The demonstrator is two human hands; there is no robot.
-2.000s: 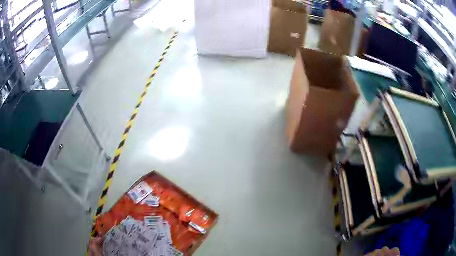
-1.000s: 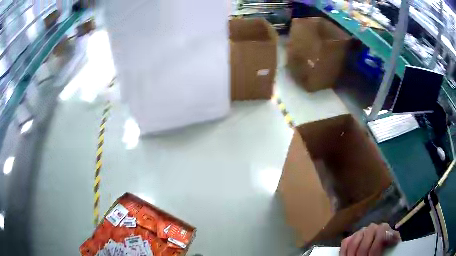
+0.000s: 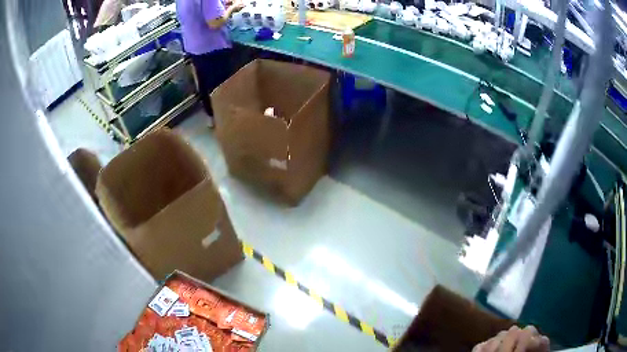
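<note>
A shallow cardboard tray (image 3: 266, 328) of orange packets (image 3: 201, 300) is at the bottom left, cut off by the lower edge. White printed labels (image 3: 180, 339) lie on the packets. My left hand is not visible. My right hand (image 3: 512, 341) is at the bottom edge on the right, partly cut off, its fingers curled over a white-topped thing (image 3: 584, 348) that shows only as a sliver. A brown open carton (image 3: 447, 320) is just left of that hand, also cut off below.
Two large open cartons (image 3: 172, 234) (image 3: 275, 148) stand on the floor ahead. Behind them a person in purple (image 3: 201, 27) stands by a green bench (image 3: 412, 72) holding white parts. A shelf cart (image 3: 148, 86) is at the upper left. A grey post (image 3: 570, 137) rises at right; striped tape (image 3: 309, 292) crosses the floor.
The view has moved forward and turned right. The two large cartons and the bench are nearer. The near open carton has slid towards the bottom edge. The tray stays at the bottom left.
</note>
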